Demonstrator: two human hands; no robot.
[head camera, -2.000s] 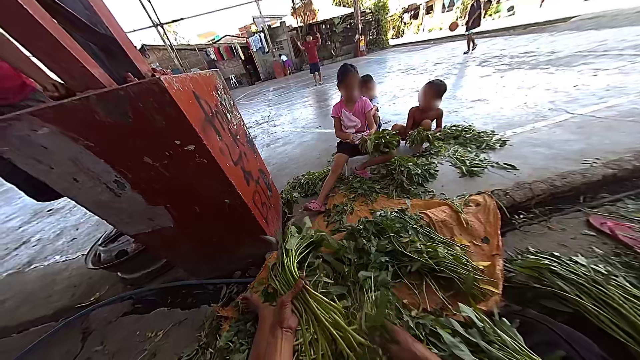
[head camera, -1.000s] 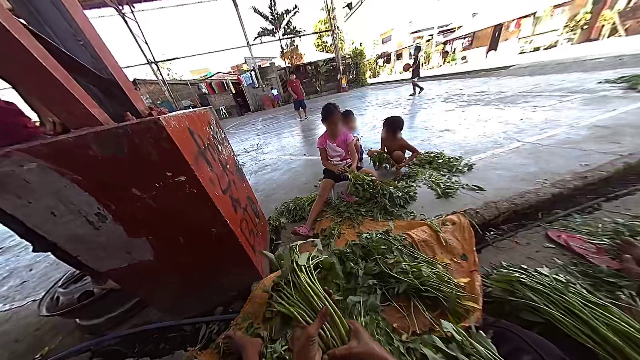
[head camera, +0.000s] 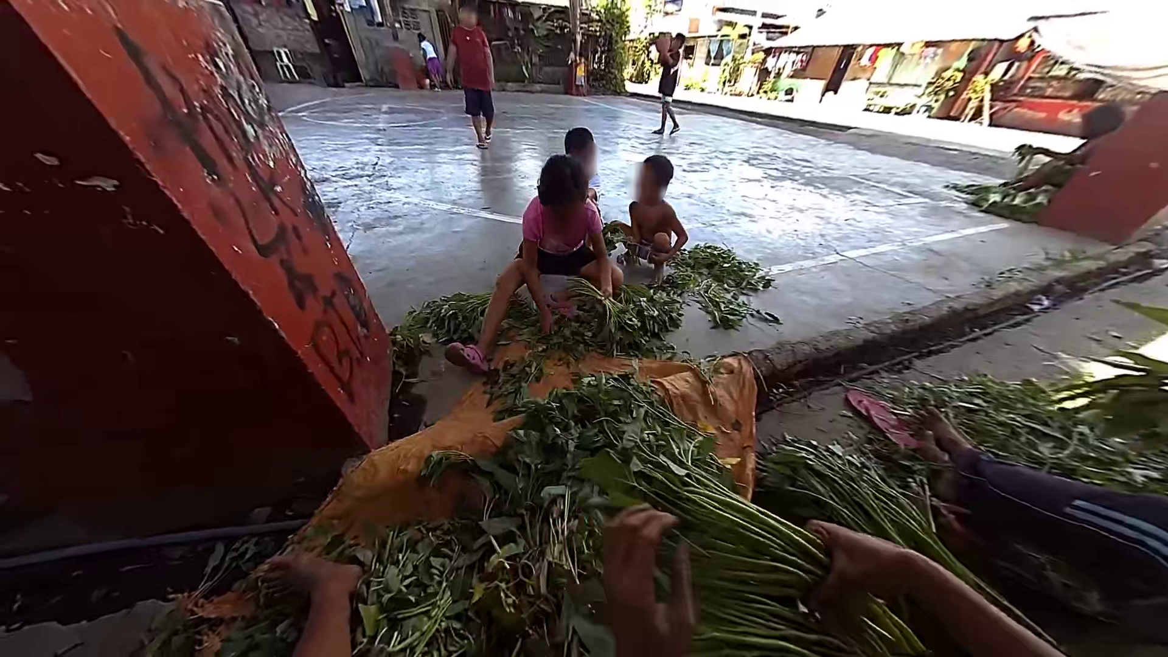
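My left hand (head camera: 643, 579) is at the bottom middle, fingers raised and apart, beside a large bundle of leafy green stems (head camera: 739, 529). To its right, my right hand (head camera: 849, 566) is closed around stems of this bundle near their lower ends. The bundle's leafy tops point up and left, over a loose pile of greens (head camera: 584, 420) on an orange woven sack (head camera: 411, 474). More loose leaves and thin stems (head camera: 456, 584) lie left of my left hand. The palms and some fingertips are hidden.
A bare foot (head camera: 319, 584) rests at lower left, below a red concrete block (head camera: 338, 347). Ahead, a person in a pink shirt (head camera: 561, 228) and two others sit by greens. At right are a dark-clothed leg (head camera: 1058, 511), a pink slipper (head camera: 881, 415) and a curb (head camera: 821, 351).
My hands were together at the stems one second ago; now they are apart, the left with raised fingers, the right around stems farther right. The view has shifted.
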